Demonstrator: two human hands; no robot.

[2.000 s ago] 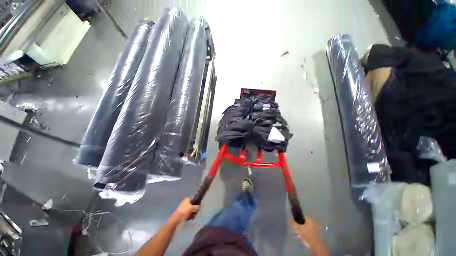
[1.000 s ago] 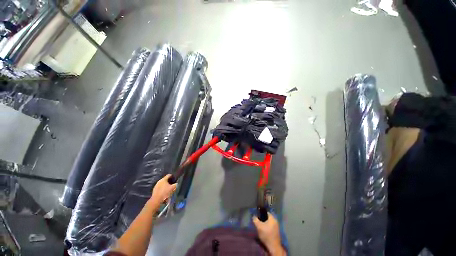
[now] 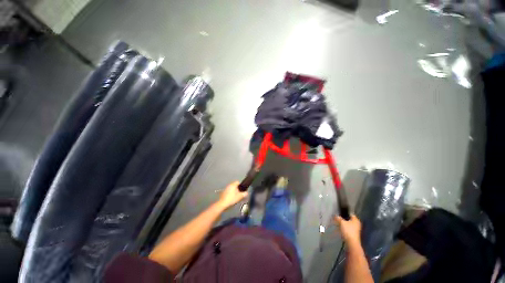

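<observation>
A hand truck (image 3: 299,152) with a red tubular frame and black grips stands tilted back toward me in the middle of the view. A heap of dark fabric bundles (image 3: 290,113) with a white piece on it lies on the truck, and the dark red toe plate shows beyond it. My left hand (image 3: 231,194) is closed around the left black grip. My right hand (image 3: 349,225) is closed around the right black grip. The image is blurred, so finger detail is faint.
Long dark plastic-wrapped fabric rolls (image 3: 105,149) lie on the floor at left. Another wrapped roll (image 3: 382,204) lies at lower right, beside black cloth (image 3: 443,243) and brown cardboard. Clear and white scraps (image 3: 446,67) lie on the grey floor at upper right.
The truck and I have moved forward along the rolls, which now sit lower and nearer. The truck first swung left, then back to the right. Both hands have stayed on the grips.
</observation>
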